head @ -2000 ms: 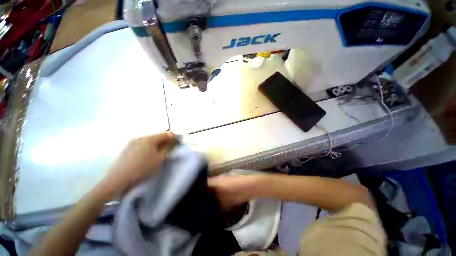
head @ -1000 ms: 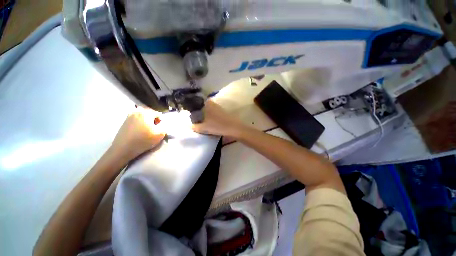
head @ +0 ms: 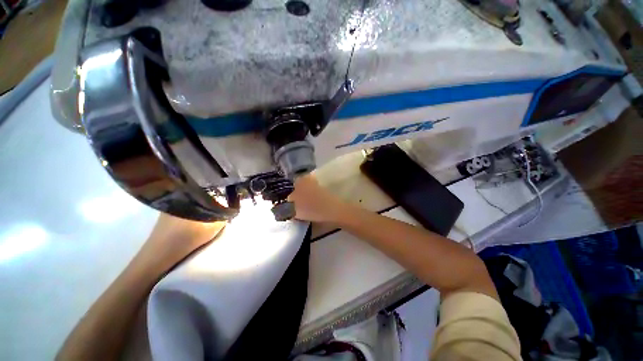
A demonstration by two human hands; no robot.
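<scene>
The white sewing machine (head: pixel 423 106) with a blue stripe and "JACK" lettering fills the top. Light grey cloth (head: pixel 218 282) with a black panel (head: pixel 278 310) runs from the lit needle area down over the table's front edge. My left hand (head: pixel 187 229) is at the left of the needle area, its fingers mostly hidden behind the shiny guard (head: pixel 134 141). My right hand (head: pixel 310 201) lies at the cloth's right edge beside the presser foot area; its fingertips are hidden by the machine head. The needle is not visible in the glare.
A black smartphone (head: pixel 412 189) with a pale cable lies on the machine bed. A control panel (head: pixel 574 95) is at the right of the head. Blue bags (head: pixel 557 275) and grey and black cloth lie below right. The white table (head: pixel 56 211) extends left.
Since one second ago, the view is closer over the machine head, which now covers more of my left hand. Both hands have stayed near the needle. Earlier they held the cloth nearer the table's front edge.
</scene>
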